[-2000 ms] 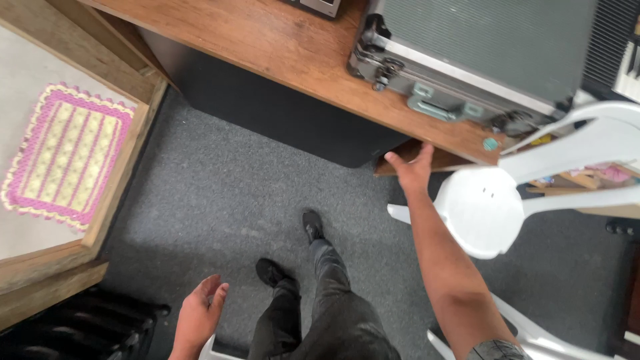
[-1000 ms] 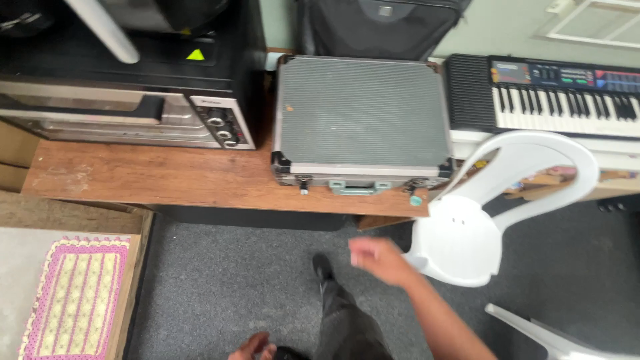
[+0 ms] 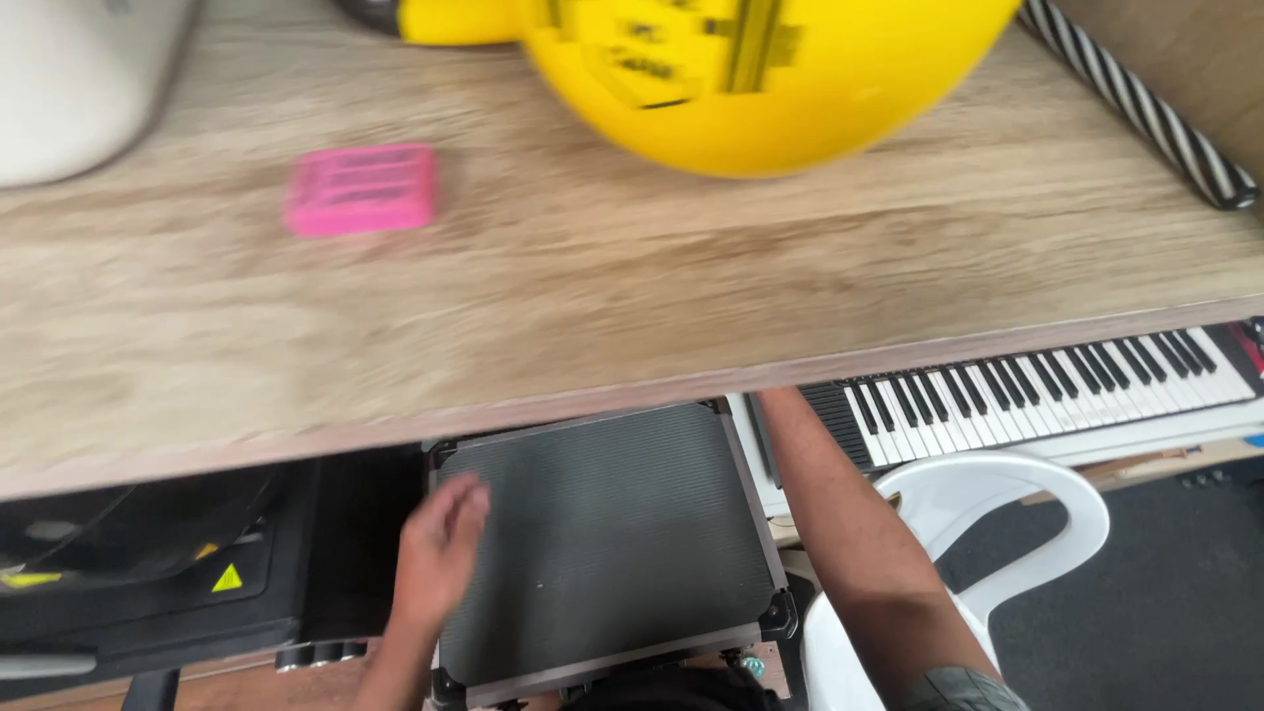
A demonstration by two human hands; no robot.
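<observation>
My left hand (image 3: 439, 543) is over the left side of a grey ribbed hard case (image 3: 612, 543) with metal edges, its fingers loosely bent and nothing seen in them. My right forearm reaches forward past the case's right side, and the hand is hidden beneath a wooden shelf (image 3: 642, 306). What that hand touches cannot be seen. On the shelf lie a small pink box (image 3: 362, 188) bearing writing and a large rounded yellow object (image 3: 770, 89), both blurred.
An electronic keyboard (image 3: 1037, 395) lies right of the case, with a white plastic chair (image 3: 1027, 494) before it. A black appliance (image 3: 197, 573) stands left. A white object (image 3: 79, 89) and a black-and-white striped rod (image 3: 1136, 104) are on the shelf.
My right arm has moved forward from near the chair until its hand is hidden under the shelf. My left hand has come up over the case. The view has shifted strongly to the shelf.
</observation>
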